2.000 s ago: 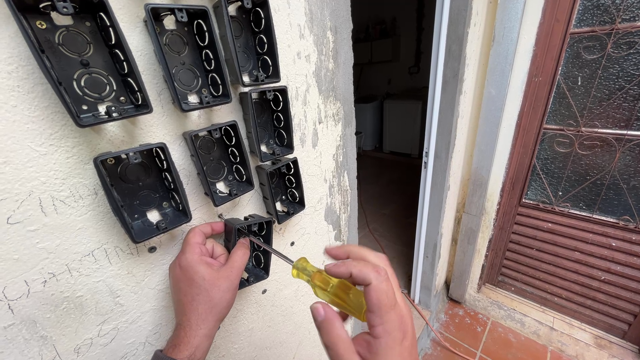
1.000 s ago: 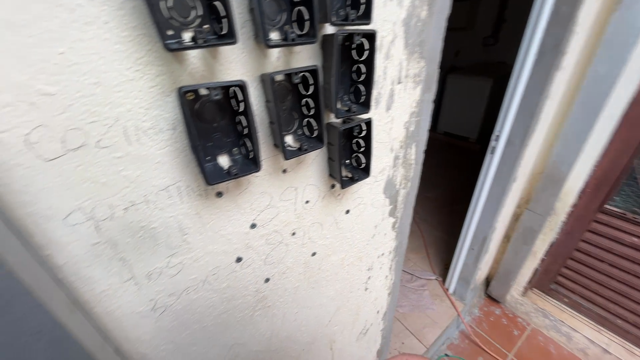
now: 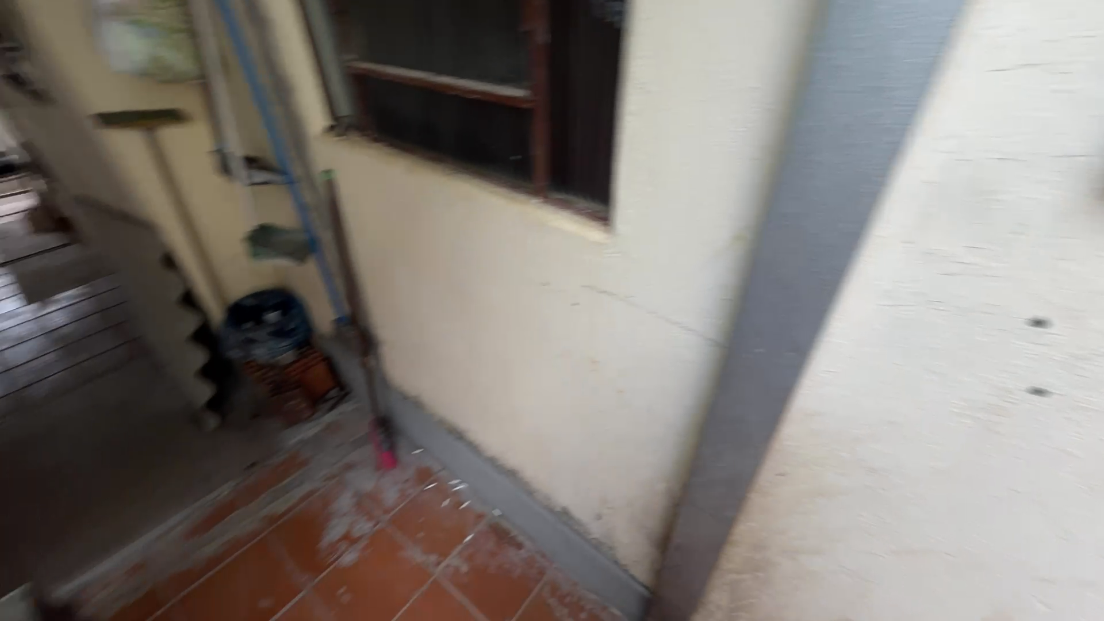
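Neither my left hand nor my right hand shows in the head view now, so what they hold is hidden. At the right edge stands the cream plastered wall (image 3: 975,448), with two small dark holes in it, the upper hole (image 3: 1038,323) above the lower hole (image 3: 1038,392). The black electrical boxes and the yellow-handled screwdriver are out of view. The picture is blurred.
A grey post (image 3: 798,259) stands left of that wall. Beyond it is a window with a reddish frame (image 3: 440,84). Long-handled tools, among them a blue pole (image 3: 276,138), lean near a blue container (image 3: 267,323) in the corner. White debris marks the terracotta tile floor (image 3: 362,569).
Two seconds ago my left hand held a black box at the wall and my right hand held the screwdriver; both hands have since left view. The view has swung far to the left.
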